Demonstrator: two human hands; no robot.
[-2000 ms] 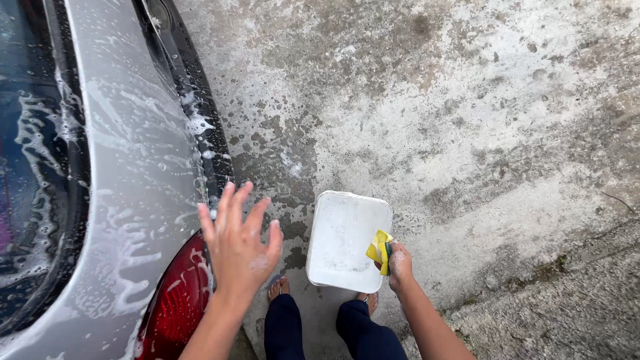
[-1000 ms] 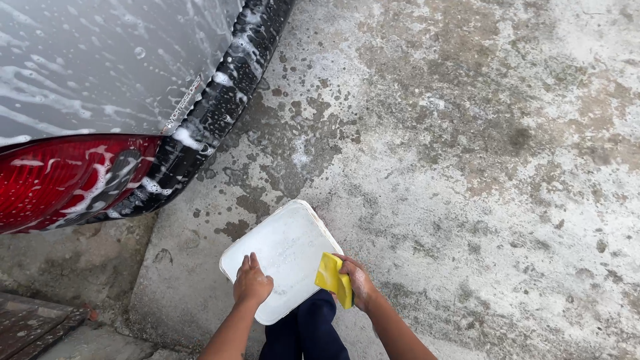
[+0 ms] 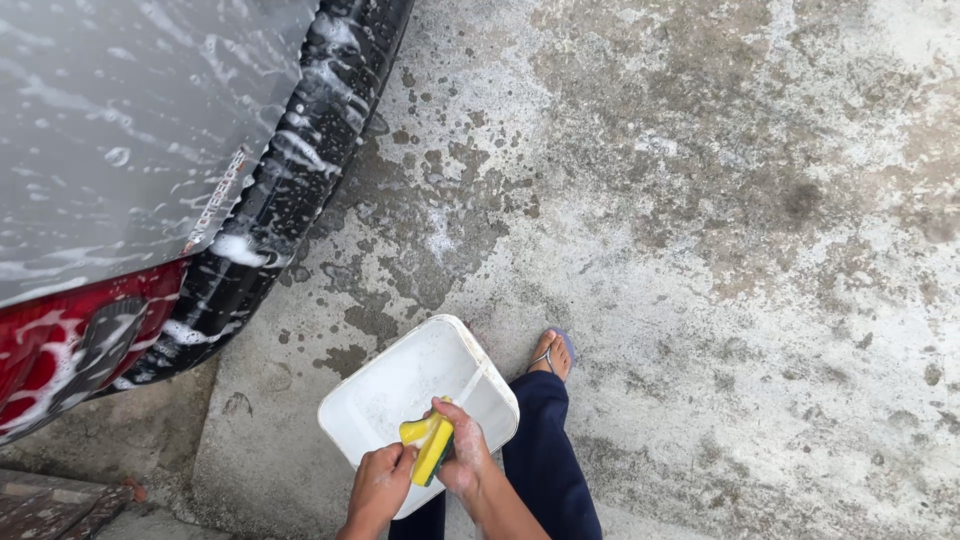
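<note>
A yellow sponge with a dark green scouring side is between my two hands, bent at its upper end. My right hand, with suds on its skin, grips it from the right. From the lower left, my left hand pinches its edge with thumb and fingers. Both hands are over a white plastic tub, which holds some foamy liquid. To the left stands a silver car with suds on its body panel, its black bumper and its red tail light.
My foot in a flip-flop rests on the concrete floor just right of the tub. Wet patches and drops mark the floor beside the bumper. A brown, worn slab or board lies at the lower left corner.
My left hand was apart from the sponge with fingers spread; now it holds it too. The sponge, earlier at the tub's right side, is now over the tub. The view has shifted off the car's window.
</note>
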